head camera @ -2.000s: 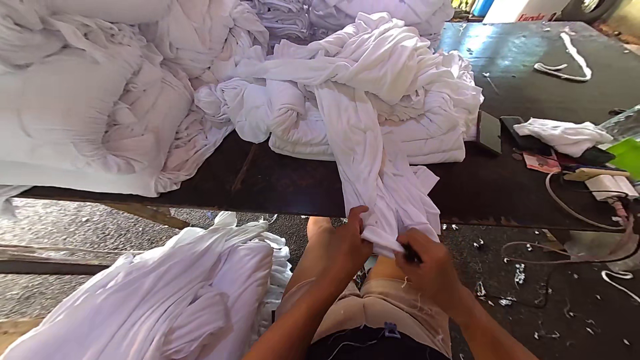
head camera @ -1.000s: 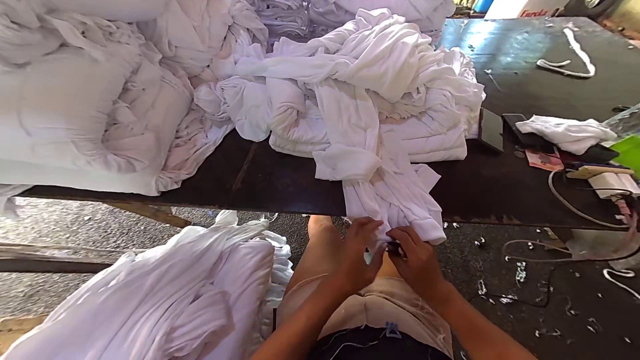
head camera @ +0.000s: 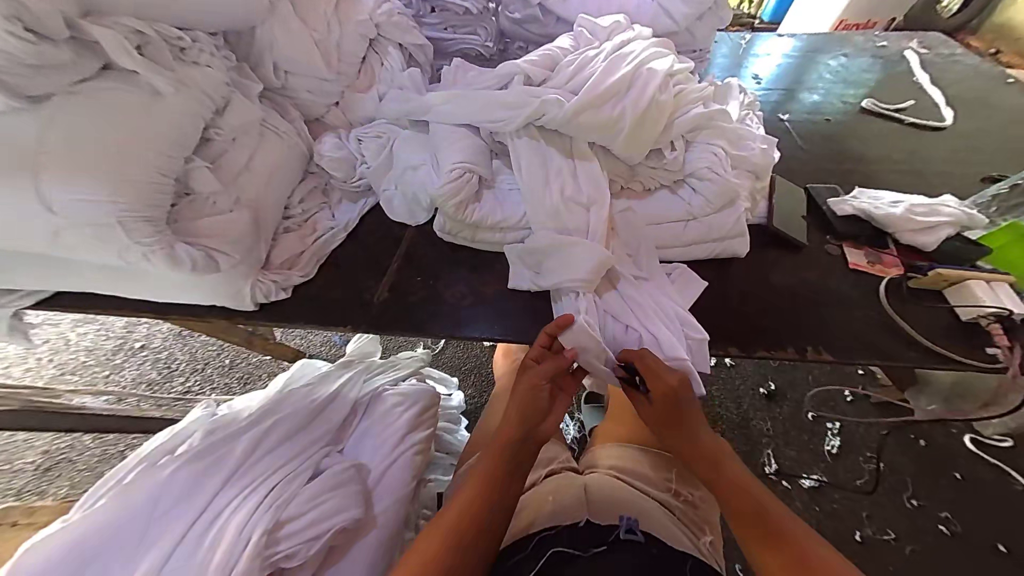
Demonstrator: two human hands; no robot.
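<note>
A narrow length of white cloth (head camera: 580, 276) hangs from the heap over the near edge of the table. My left hand (head camera: 550, 372) grips the lower end of this cloth, its fingertips along the raised edge. Close beside it, my right hand (head camera: 660, 392) is closed on a small dark tool (head camera: 631, 378), whose kind cannot be made out, held against the cloth's edge. Behind both hands lies a large crumpled heap of white cloth (head camera: 632, 96) on the dark table (head camera: 464, 296).
More white cloth is piled at the left (head camera: 136, 160) and on a lower support (head camera: 264, 480). At right on the table lie a dark phone-like slab (head camera: 788, 210), a white rag (head camera: 908, 214), a white power adapter (head camera: 982, 299) with cables and a white cord (head camera: 932, 88). Thread scraps litter the floor.
A section of the hanging cloth now lies folded back near the table edge, unlike two seconds ago. Since one second ago, my left hand has lifted a flap of the cloth's end.
</note>
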